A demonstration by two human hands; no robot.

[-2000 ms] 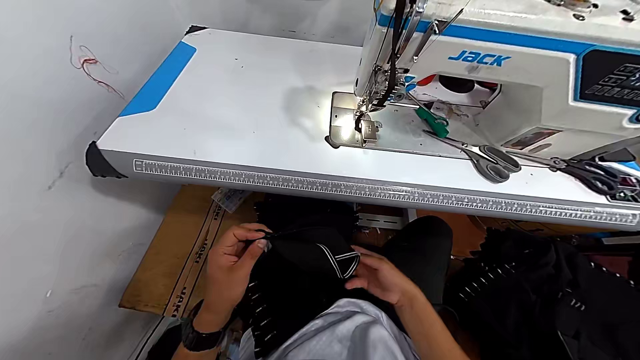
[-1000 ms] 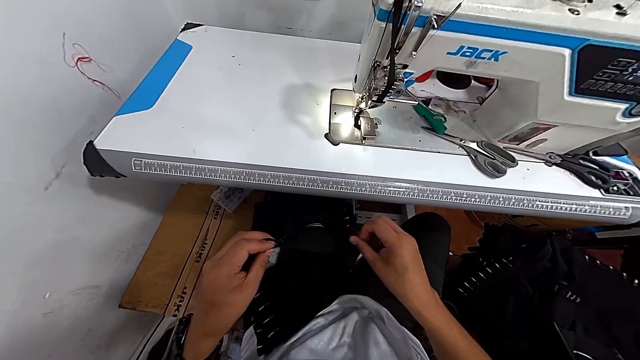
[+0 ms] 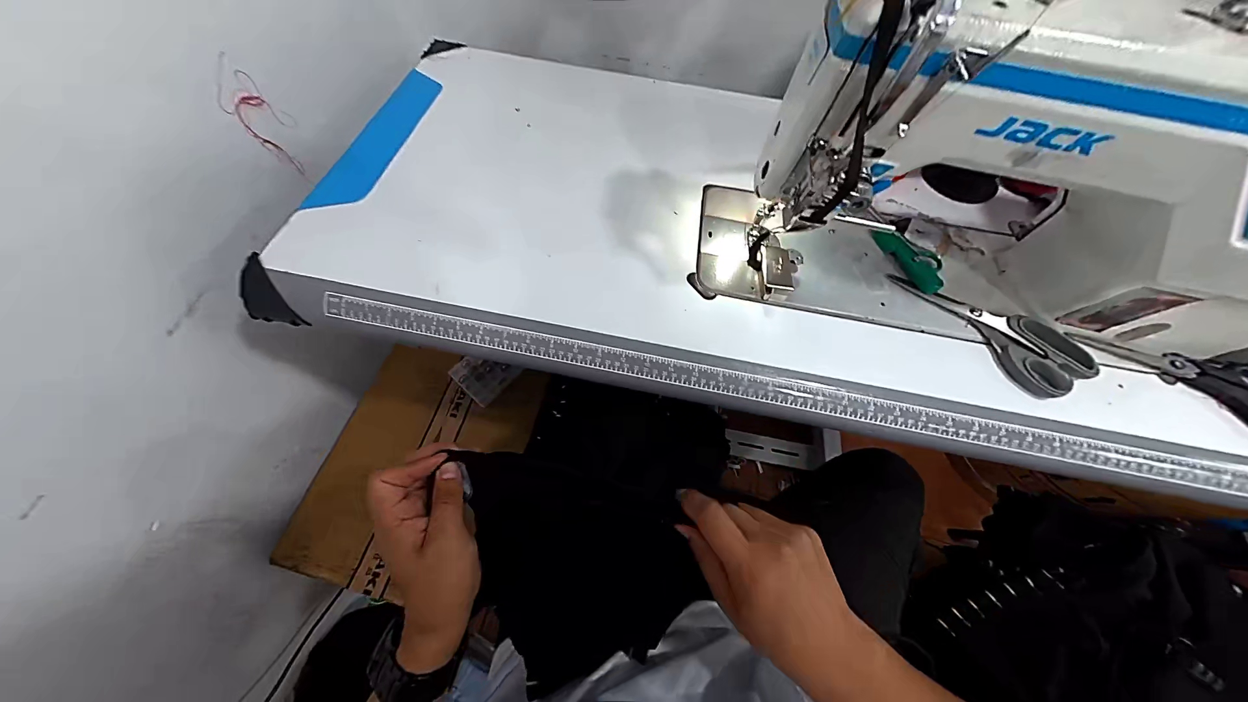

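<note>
A piece of black fabric is stretched between my hands, above my lap and in front of the table's front edge. My left hand, with a dark watch on its wrist, pinches the fabric's upper left corner between thumb and fingers. At the upper right edge of the cloth, my right hand grips it with the fingertips. Beyond the hands, the lit needle area of a Jack sewing machine stands over its metal plate.
Grey-handled scissors, a green-handled tool and dark-handled scissors lie on the white sewing table. A cardboard box is below left. More black garments are piled at right. Red thread hangs at the wall.
The black fabric is now spread wide between my hands; two seconds ago it showed white stripes near my right hand, which are not visible now.
</note>
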